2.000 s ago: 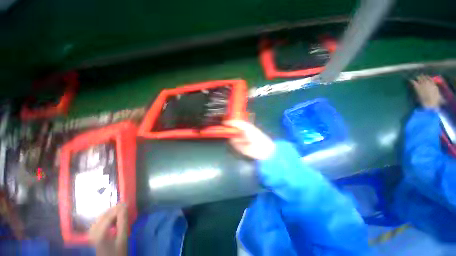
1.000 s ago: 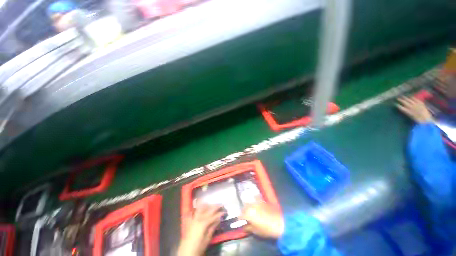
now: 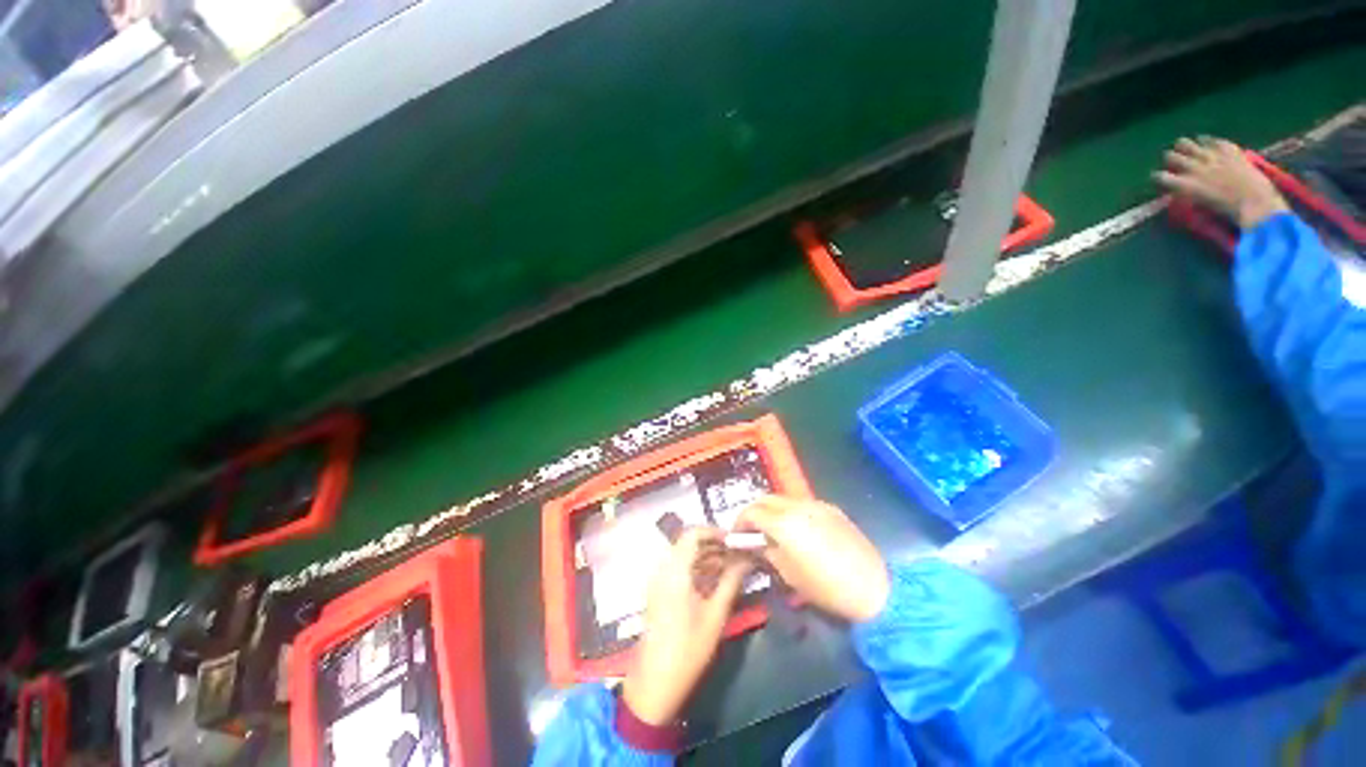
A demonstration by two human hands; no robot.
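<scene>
An opened tablet [image 3: 622,562] with a large silver-white battery and a dark circuit strip at its right lies in a red frame [image 3: 557,599] in front of me. My left hand [image 3: 692,607] and my right hand [image 3: 817,555] meet above the tablet's lower right part, fingertips close together. A small white piece [image 3: 745,540] shows at my right fingertips. A small dark piece [image 3: 670,525] shows beside my left fingertips. What my left fingers hold is too small and blurred to tell.
A second framed tablet [image 3: 367,704] lies at the left. A blue bin [image 3: 959,442] with small pieces stands at the right. Framed tablets [image 3: 884,247] [image 3: 277,495] lie on the green belt. A grey post [image 3: 1004,150] rises at the edge rail. A neighbour's hand [image 3: 1221,180] is far right.
Since one second ago, my hands have come together over the tablet's right part. Earlier, my right hand was at a frame's edge and my left at another frame. The view has shifted.
</scene>
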